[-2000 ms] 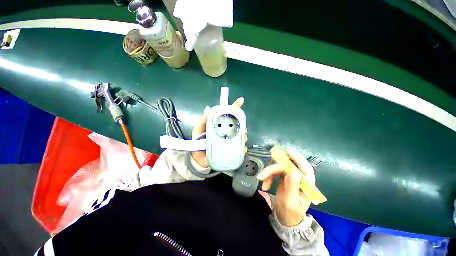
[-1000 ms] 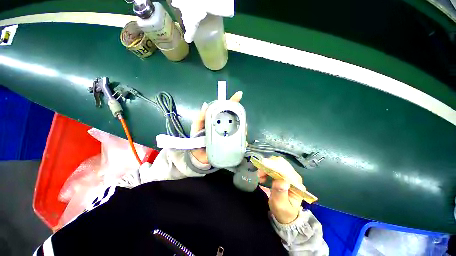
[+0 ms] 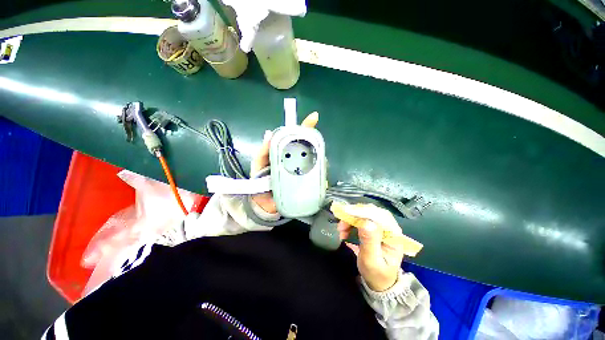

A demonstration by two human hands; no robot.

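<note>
My left hand holds a light grey socket unit from beneath, its round outlet facing up; much of the hand is hidden by the unit. One white strip sticks out at its top, another white strip at its left. My right hand holds a slim yellow tool just right of the unit. A second, darker grey socket unit lies below and right of the first, partly covered. A bundled grey cord lies left of the held unit.
A squeeze bottle draped with a white cloth, a metallic-topped bottle and a small tin stand at the back. An air gun lies left. A red crate is lower left, a blue bin lower right.
My right hand and the yellow tool have turned and shifted slightly, and now cover the dark unit's outlet. The light unit has moved slightly up in the picture, still in my left hand.
</note>
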